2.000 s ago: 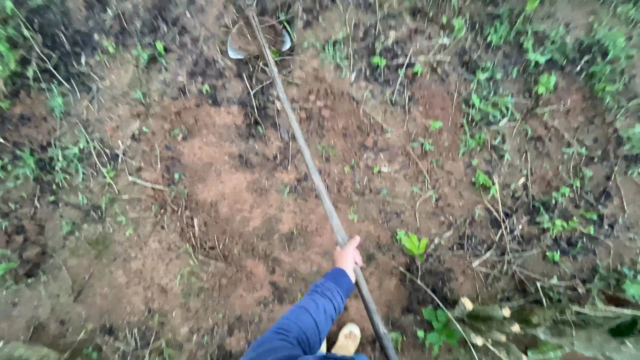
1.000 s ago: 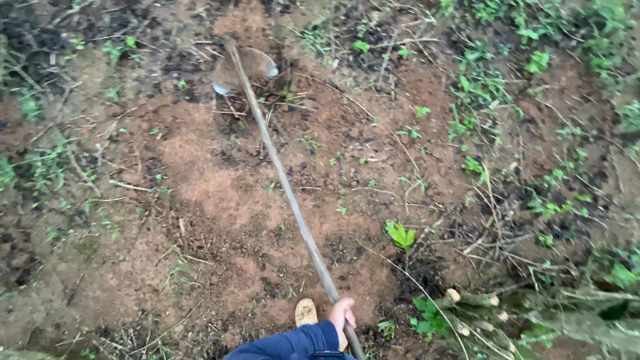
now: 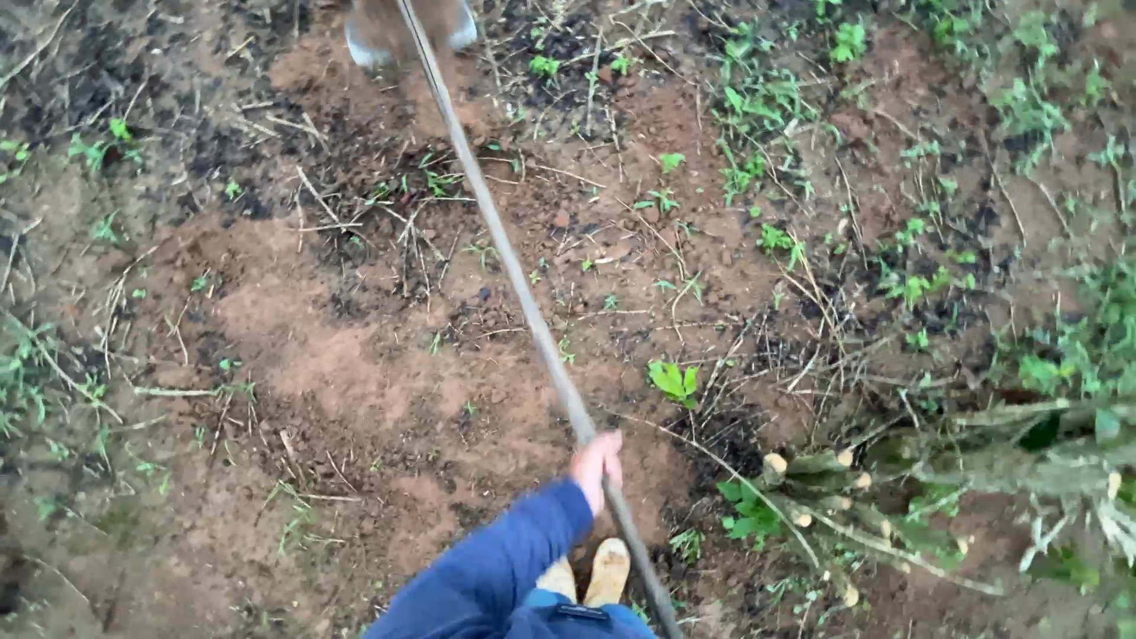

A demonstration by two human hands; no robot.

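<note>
A hoe with a long wooden handle (image 3: 519,266) runs from the top of the view down to the lower right. Its wide metal blade (image 3: 366,49) lies at the top edge, blurred and partly cut off, with bright corners on either side of the handle. My left hand (image 3: 596,470), in a dark blue sleeve, is wrapped round the lower part of the handle, just above my feet. My right hand is not in view. Reddish soil (image 3: 319,355) with thin dry stalks lies under the handle.
Cut branches (image 3: 834,497) with pale sawn ends lie at the lower right. A small bright green plant (image 3: 674,382) stands right of the handle. Green weeds (image 3: 763,106) grow at the upper right. My light-coloured shoes (image 3: 609,568) are at the bottom.
The blade has moved forward, away from my feet, compared with one second ago. My left hand stays closed round the handle. Both shoes now show, where one showed before.
</note>
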